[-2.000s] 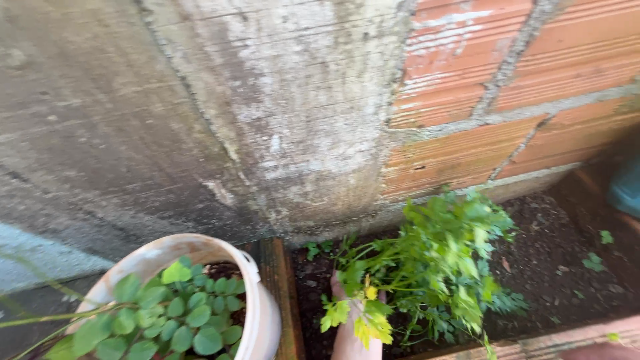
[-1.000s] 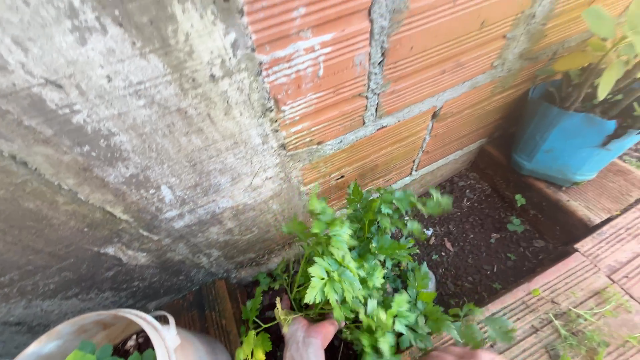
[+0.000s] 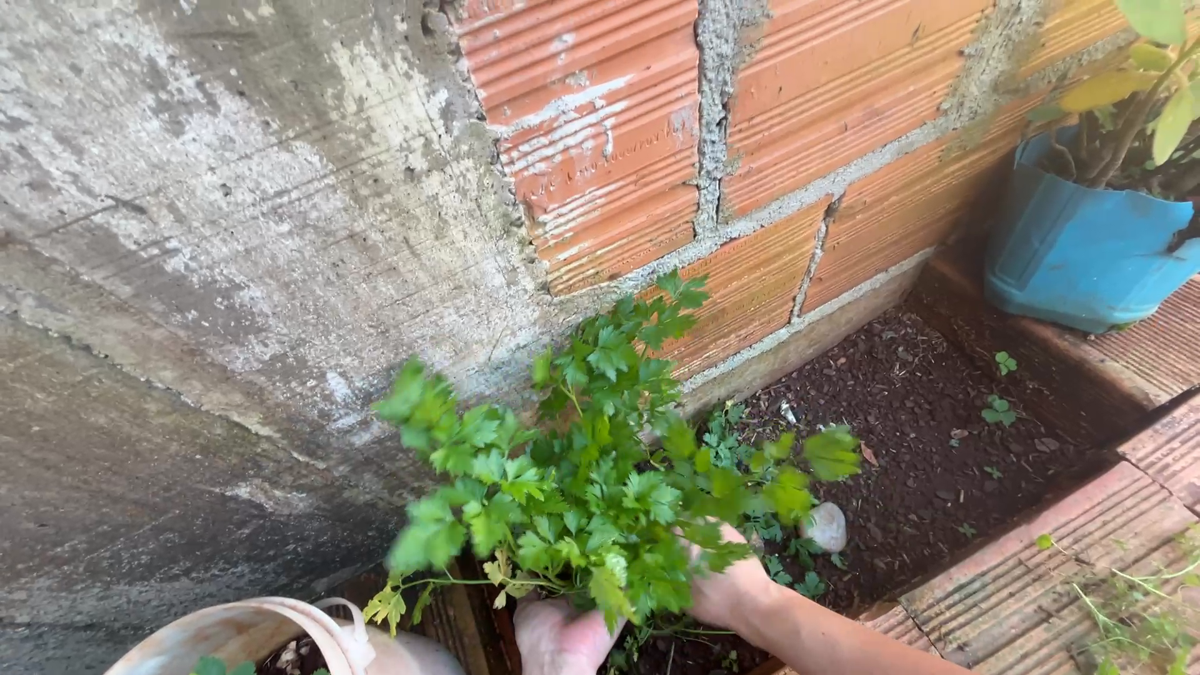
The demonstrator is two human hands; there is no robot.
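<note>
A leafy green parsley-like plant (image 3: 600, 478) rises from the near left end of a narrow soil bed, close to the wall. My left hand (image 3: 561, 637) is at its base, at the bottom centre, with the palm partly under the lower leaves. From the right, my right hand (image 3: 717, 572) reaches in among the leaves on the plant's other side, its fingers hidden by foliage. Whether either hand grips the stems cannot be seen. A few yellowed leaves (image 3: 384, 605) hang at the plant's lower left.
A concrete and hollow-brick wall (image 3: 609, 141) stands behind. A white plastic bucket (image 3: 328, 637) is at bottom left. At the right, a cut blue container (image 3: 1078, 244) holds a plant. A pale stone (image 3: 825, 527) lies on the dark soil (image 3: 919, 450), bordered by ridged bricks (image 3: 1041, 572).
The right hand has come in from the bottom edge to the plant's right side. The foliage has spread toward the left and stands more upright. The view has shifted right since the oldest frame.
</note>
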